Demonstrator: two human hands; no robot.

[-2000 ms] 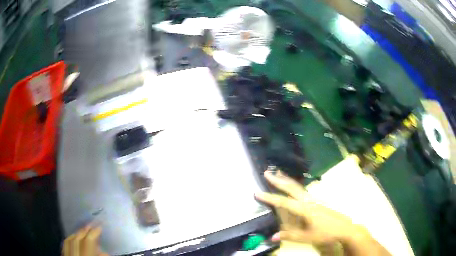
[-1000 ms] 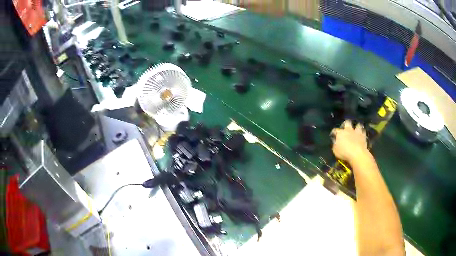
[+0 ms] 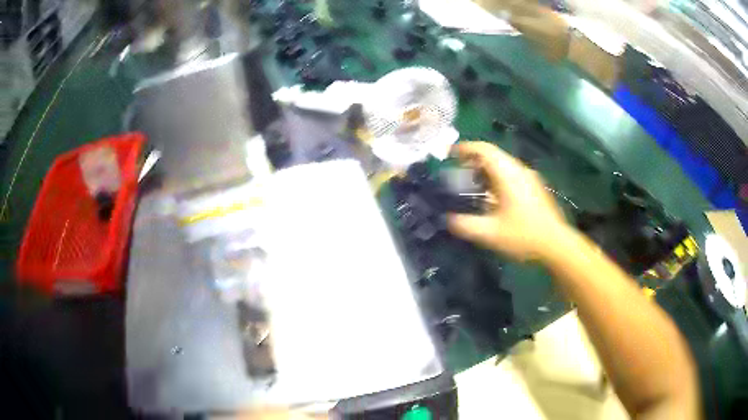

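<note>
My right hand (image 3: pixel 513 205) is above the loose black pile (image 3: pixel 459 283) right of the machine. Its thumb and fingers are closed around a dark block with a greyish face, likely a power adapter (image 3: pixel 464 182); blur hides its details. A blurred strip of skin at the bottom edge looks like my left hand (image 3: pixel 283 413), almost wholly cut off. The welding horn (image 3: pixel 193 131) with its yellow strip stands above the clear nest (image 3: pixel 238 267), where no black adapter shows. The dark clamp bar (image 3: pixel 257 340) lies in front of the nest on the machine base plate (image 3: pixel 344 287).
A red basket (image 3: pixel 78 217) stands left of the plate. A white desk fan (image 3: pixel 410 111) is behind its right corner. A green button (image 3: pixel 416 413) is at the front corner. A cardboard sheet (image 3: pixel 554 361) lies at right front, and a white tape roll (image 3: pixel 725 267) at far right.
My right hand has come back from the far-right parts to above the near pile, now with a block in it. The view has turned back left. The black adapter seen at the nest earlier no longer shows.
</note>
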